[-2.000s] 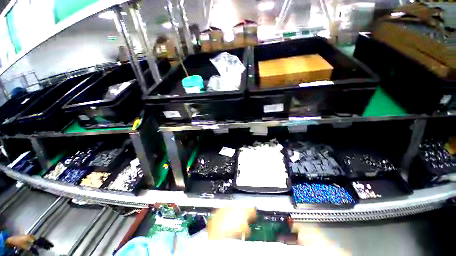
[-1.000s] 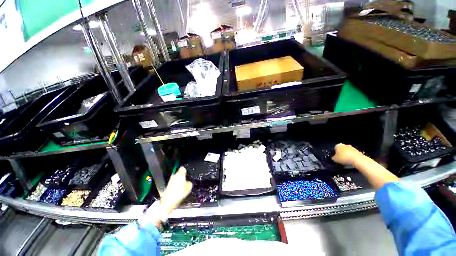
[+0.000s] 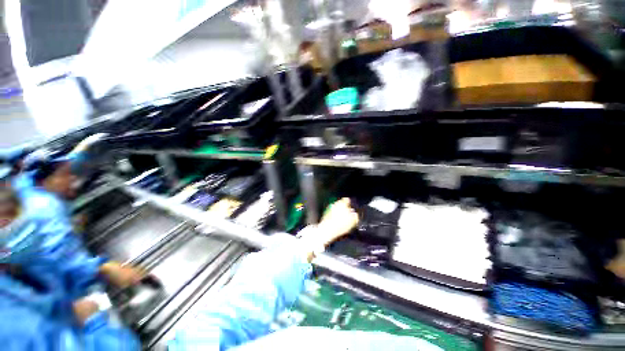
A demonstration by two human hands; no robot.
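Note:
My left hand (image 3: 338,221) reaches over the bin of small dark components (image 3: 375,230), left of the white tray. It is blurred, and I cannot tell whether its fingers hold anything. My right hand (image 3: 619,262) shows only as a blurred sliver at the right edge, beside the tray of grey-black components (image 3: 538,250). The green circuit board (image 3: 370,317) lies below my left forearm, partly hidden by my sleeve. White components (image 3: 444,241) fill the centre tray. Blue components (image 3: 541,306) lie in the front bin to its right.
Black totes (image 3: 411,137) stand on the upper shelf with a turquoise tub (image 3: 342,100), a clear bag (image 3: 397,79) and a cardboard box (image 3: 524,81). The conveyor rail (image 3: 205,219) runs left. People in blue smocks (image 3: 51,219) work at the left.
The view has swung left, so shelves and bins sit further right and people show at the left. My left hand remains by the dark-component bins; my right hand is now nearly out of view.

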